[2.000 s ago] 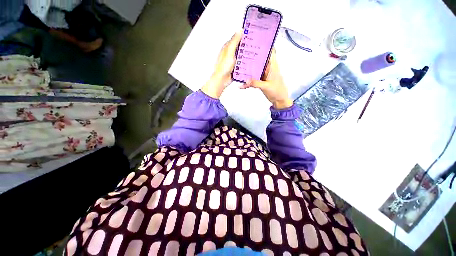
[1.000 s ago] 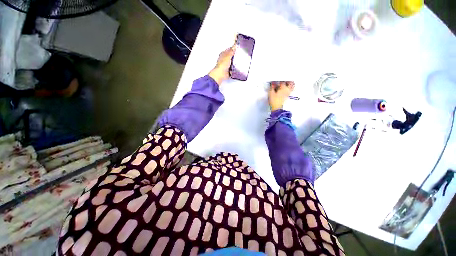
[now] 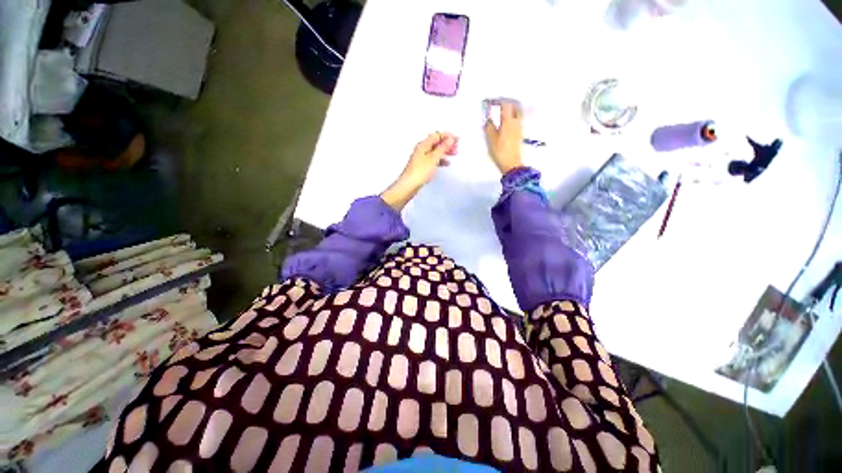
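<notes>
The smartphone (image 3: 446, 54) lies face up on the white worktable (image 3: 545, 55), its pink screen lit with a bright glare across it. My left hand (image 3: 427, 164) is just below the phone, not touching it, with the fingers curled together and nothing clearly visible in them. My right hand (image 3: 504, 137) is on a small white item (image 3: 494, 113), to the right of my left hand; the fingers cover part of it. A thin dark object (image 3: 534, 142) lies beside my right hand.
To the right are a tape roll (image 3: 610, 105), purple thread cone (image 3: 683, 136), black trigger-like tool (image 3: 755, 159), grey shiny packet (image 3: 613, 209) and dark red pencil (image 3: 669, 209). A cable runs along the right side. Floral garments (image 3: 138, 314) hang at lower left.
The phone has gone from both hands to my left hand, then onto the table. My left hand has let go and moved down. My right hand has moved onto the small white item.
</notes>
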